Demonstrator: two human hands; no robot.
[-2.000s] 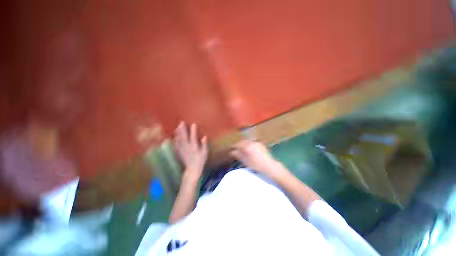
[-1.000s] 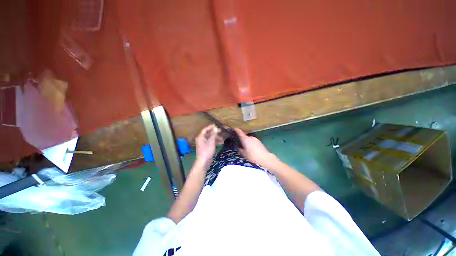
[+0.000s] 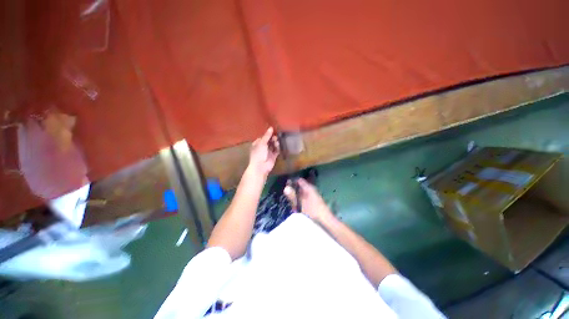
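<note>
A wide rust-orange cloth [image 3: 374, 56] covers most of the table, with a dark line along its near edge. My left hand [image 3: 264, 153] is at this edge, its fingers partly curled; blur hides whether they pinch the cloth. My right hand [image 3: 306, 198] is lower, beyond the table's rim, closed on the handle end of dark fabric shears [image 3: 284, 148]. The blades point up toward the cloth edge, right beside my left hand. The shiny end of a flat metal strip [image 3: 294, 142] shows just right of the blades.
The wooden table rim [image 3: 387, 128] runs across the view. A guide rail [image 3: 187, 177] with blue end pieces stands left of my left arm. Pinkish paper [image 3: 53, 159] and a crumpled plastic bag [image 3: 75, 255] are at the left. An open cardboard box [image 3: 480, 193] is on the green floor.
My hands were together at the dark shears below the rim. My left hand has moved up to the cloth edge; my right hand has moved slightly down, with the blades now pointing up.
</note>
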